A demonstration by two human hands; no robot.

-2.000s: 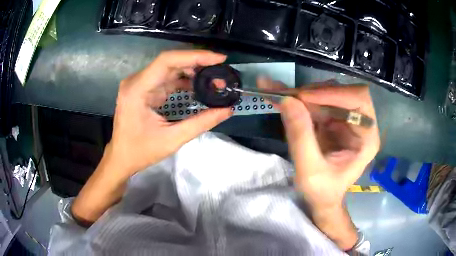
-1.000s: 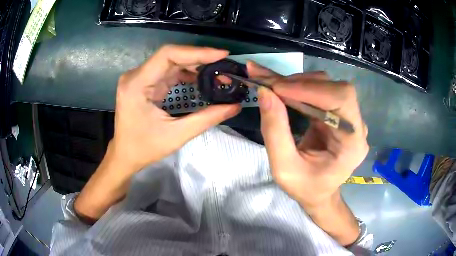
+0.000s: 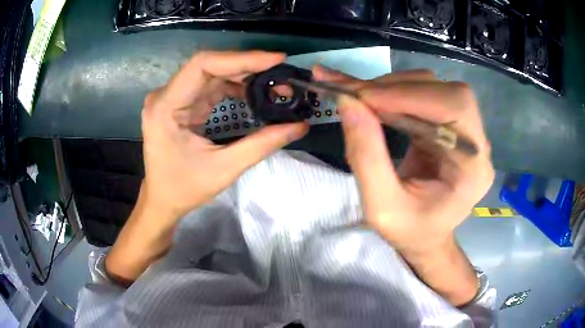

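My left hand holds a round black housing by its edge between thumb and fingers. The housing has a central opening with a small bright spot beside it. My right hand holds slim metal tweezers like a pen, with a pale band near the rear end. The tweezer tips are over the housing's upper right part; whether they hold anything cannot be told. The backing sheet lies behind and below the housing, with rows of dark rings and a bare area. My hands partly hide it.
A glossy black blister tray with round parts in pockets spans the top. Pale paper strips lie at the left. A blue plastic frame and yellow-black tape show below the green bench at right.
The view has shifted a little, so tray and sheet sit higher. The tweezer tips have moved from the housing's opening to its upper right part. Both hands keep their holds.
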